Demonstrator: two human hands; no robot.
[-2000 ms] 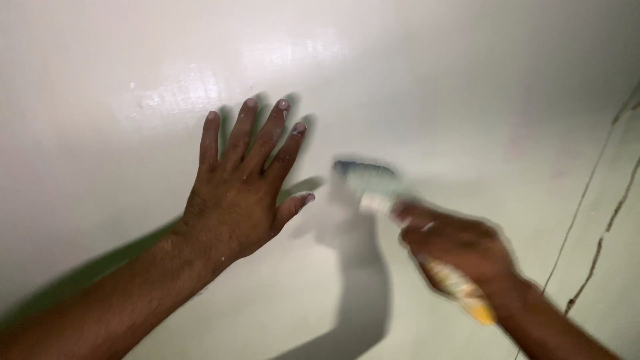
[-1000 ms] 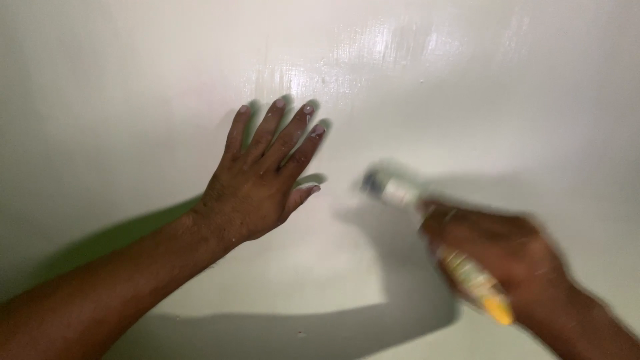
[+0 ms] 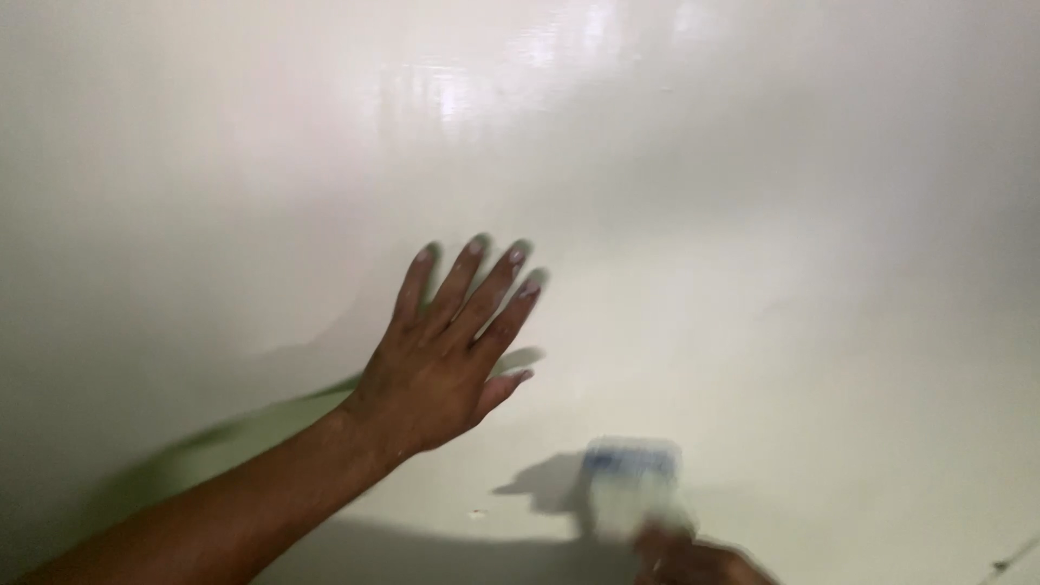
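My left hand [image 3: 439, 357] lies flat against a pale, glossy wall [image 3: 772, 325], its fingers spread and pointing up, with whitish specks on the fingertips. At the bottom edge, right of centre, my right hand [image 3: 691, 556] is partly cut off by the frame and blurred. It grips a paintbrush [image 3: 634, 487], whose blue-dark bristle end points up and whose pale ferrule part is smeared by motion. The brush's handle is hidden in the hand or out of view. Whether the bristles touch the wall cannot be told.
Wet-looking shine marks the upper part of the wall. A small blemish [image 3: 478, 513] shows left of the brush. At the lower right corner a dark crack [image 3: 1003, 563] runs in the wall. Shadows of the arms and brush fall across the surface.
My right hand with the brush has moved down towards the bottom edge, and the yellow handle end has left the view. My left hand remains spread on the wall.
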